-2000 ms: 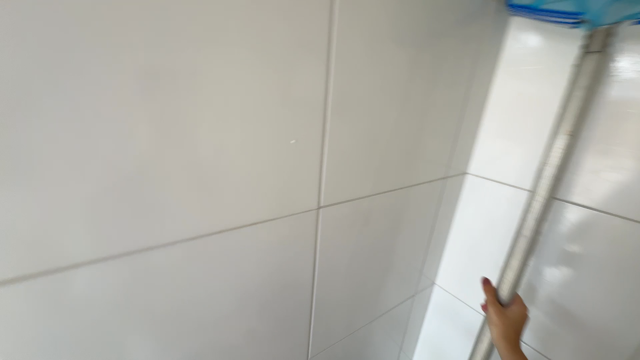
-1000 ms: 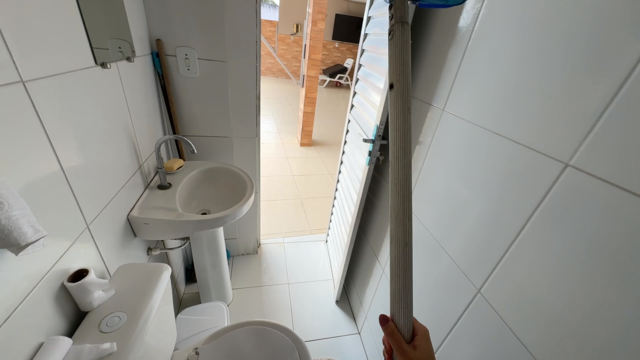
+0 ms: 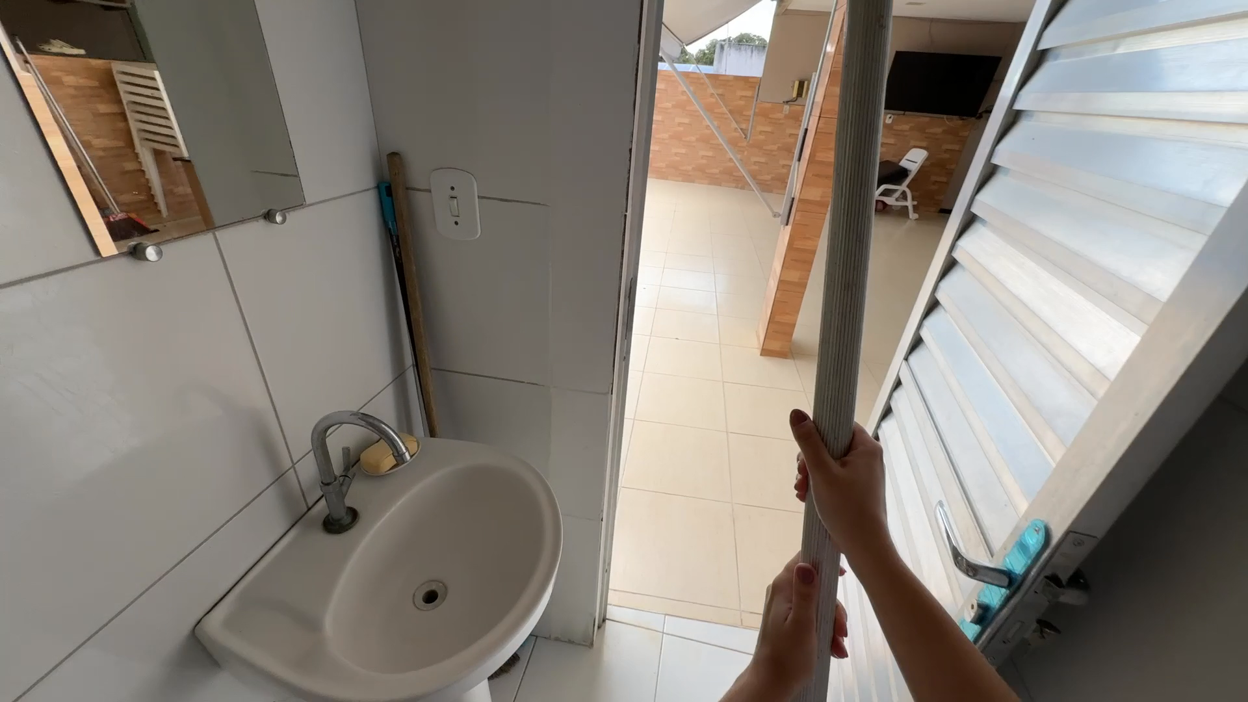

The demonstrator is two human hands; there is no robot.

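Observation:
A ribbed grey pole (image 3: 850,244) stands nearly upright in front of the open doorway, its top end out of view. My right hand (image 3: 843,478) is closed around it at the lower right. Below, my left hand (image 3: 799,624) also wraps the pole, close to the bottom edge of the view. The pole's lower end is hidden or out of view. Behind my right forearm is the louvered metal door (image 3: 1063,263), with a chrome lever handle (image 3: 970,561) on its edge.
To the left are a white washbasin (image 3: 448,546), a chrome faucet (image 3: 341,458), a yellow soap bar (image 3: 388,453) and a wall mirror (image 3: 224,107). A wooden stick (image 3: 411,292) leans in the corner. Beyond the doorway stand a tiled pillar (image 3: 795,253) and a white chair (image 3: 905,180).
My left hand has come into view and holds the pole below my right hand. The view has swung from the tiled wall to the doorway and basin.

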